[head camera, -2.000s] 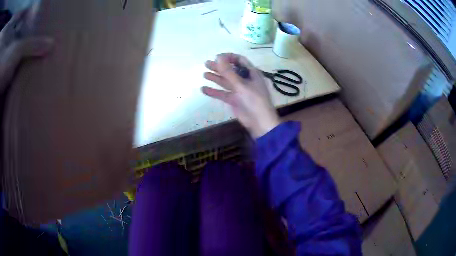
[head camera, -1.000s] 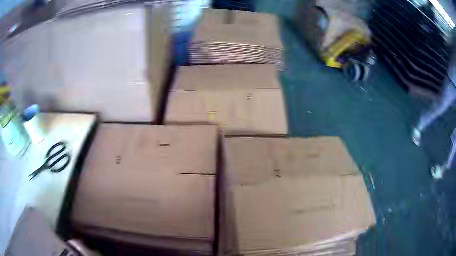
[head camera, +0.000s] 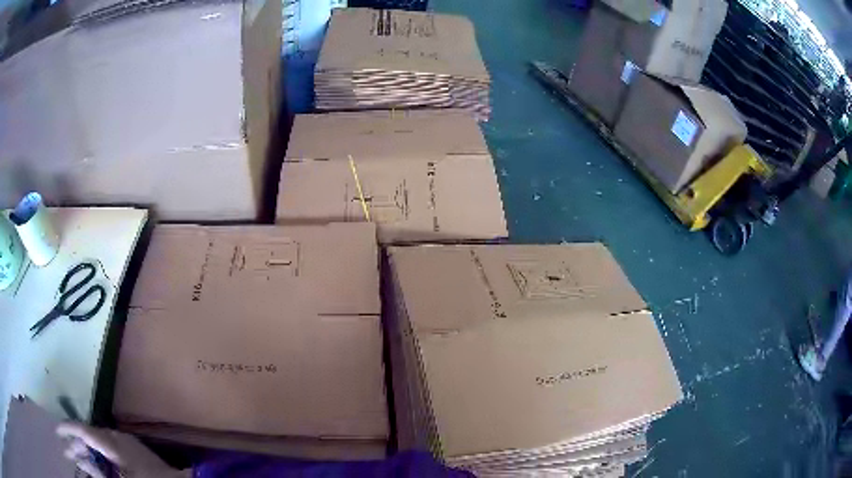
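My right hand (head camera: 98, 450) is at the bottom left corner, partly cut off and blurred, with its purple sleeve running right along the bottom edge. It holds a dark slim marker pen (head camera: 71, 409), whose end sticks up above the fingers. Beside it, the grey-brown edge of a flat carton (head camera: 35, 441) shows in the corner. My left hand is not in view. Carton stacks stand right of the table: a near left stack (head camera: 252, 345), a near right stack (head camera: 551, 364), a middle stack (head camera: 392, 177) with a thin yellow strap, and a far stack (head camera: 402, 61).
The white table (head camera: 89, 243) at left bears black scissors (head camera: 73, 297), a white roll (head camera: 34, 229) and a pale jar cut off by the edge. A large carton (head camera: 140, 112) stands behind it. A yellow pallet truck (head camera: 719, 191) with boxes stands on the green floor. A person's foot (head camera: 813, 362) shows at right.
The view has swung right from the table to the stacks. Since the last frame, my right hand has come further into view at bottom left, and the pallet truck with its boxes shows more fully.
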